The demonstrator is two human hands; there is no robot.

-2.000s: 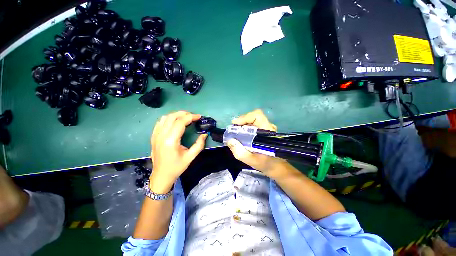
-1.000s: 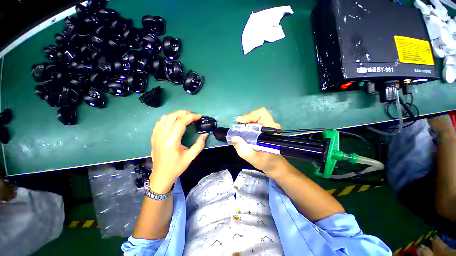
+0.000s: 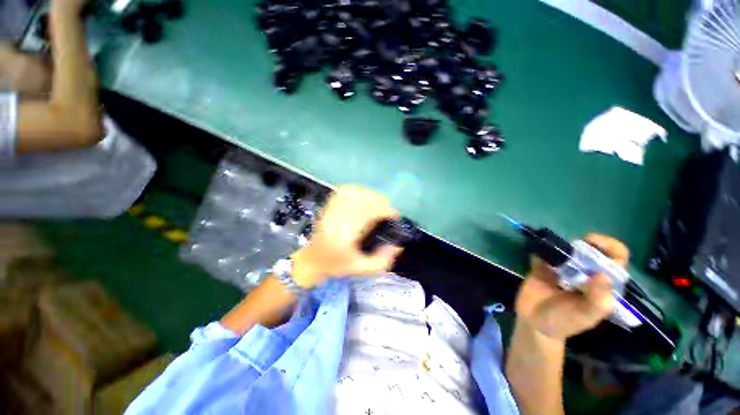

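My left hand (image 3: 350,235), blurred, holds a black housing (image 3: 391,234) in its fingertips at the bench edge, above my lap. My right hand (image 3: 568,296) grips the glue syringe (image 3: 582,267) by its clear sleeve, apart from the housing. The syringe's thin bluish needle (image 3: 511,221) points up and left over the bench. The green adapter (image 3: 667,350) is blurred at the syringe's rear. A large heap of black housings (image 3: 381,49) lies on the green bench (image 3: 235,89).
A white torn paper (image 3: 621,135) lies at the right. A white fan (image 3: 714,69) and the black controller (image 3: 706,227) stand at the far right. A clear plastic sheet (image 3: 235,223) with small black parts is below the bench edge. Another person's arm (image 3: 69,97) is at the left.
The view has turned, shifting the heap and paper to the right. My right hand has drawn the syringe away from the housing, exposing the needle. My left hand still holds the housing.
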